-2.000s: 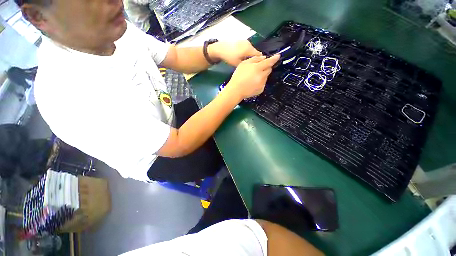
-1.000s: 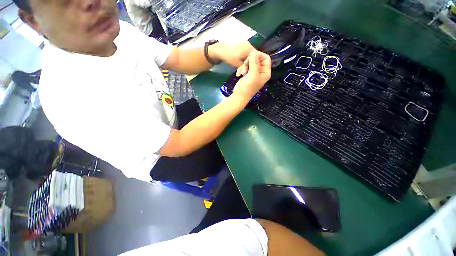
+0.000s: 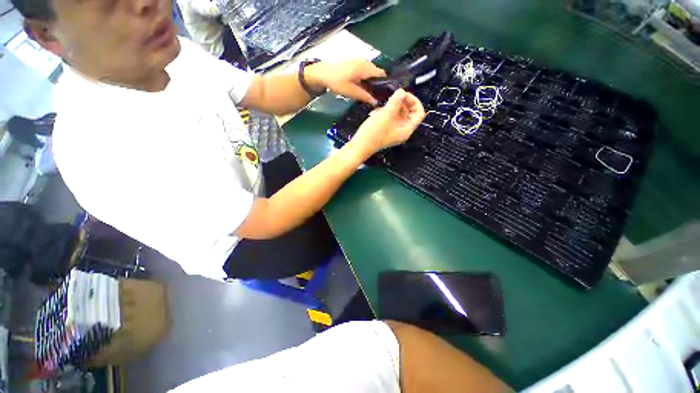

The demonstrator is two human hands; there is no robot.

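Observation:
Neither of my hands is in view. A white sleeve (image 3: 322, 361) and part of a bare upper arm (image 3: 441, 361) enter at the bottom edge; the hand is out of the picture. A black smartphone (image 3: 407, 301) with a bright light streak lies flat on the green bench (image 3: 361, 219), just beyond the arm. The edge of a white tray (image 3: 614, 357) is cut off at the bottom right. A large black blister tray (image 3: 529, 192) lies beyond the phone, with several thin pale rings (image 3: 467, 120) and a tangled pale bundle (image 3: 467, 72) on it.
A seated person in a white shirt (image 3: 146, 161) at the left holds black looped bands (image 3: 426, 71) over the black tray's far left end. A pale sheet (image 3: 338, 52) and plastic-covered items (image 3: 288, 27) are behind. A cardboard box (image 3: 146, 318) stands below left.
The whole view has shifted slightly. The other person's nearer hand has come away from the black bands, which now stand raised at a different angle. The phone and rings keep their places on the bench and tray.

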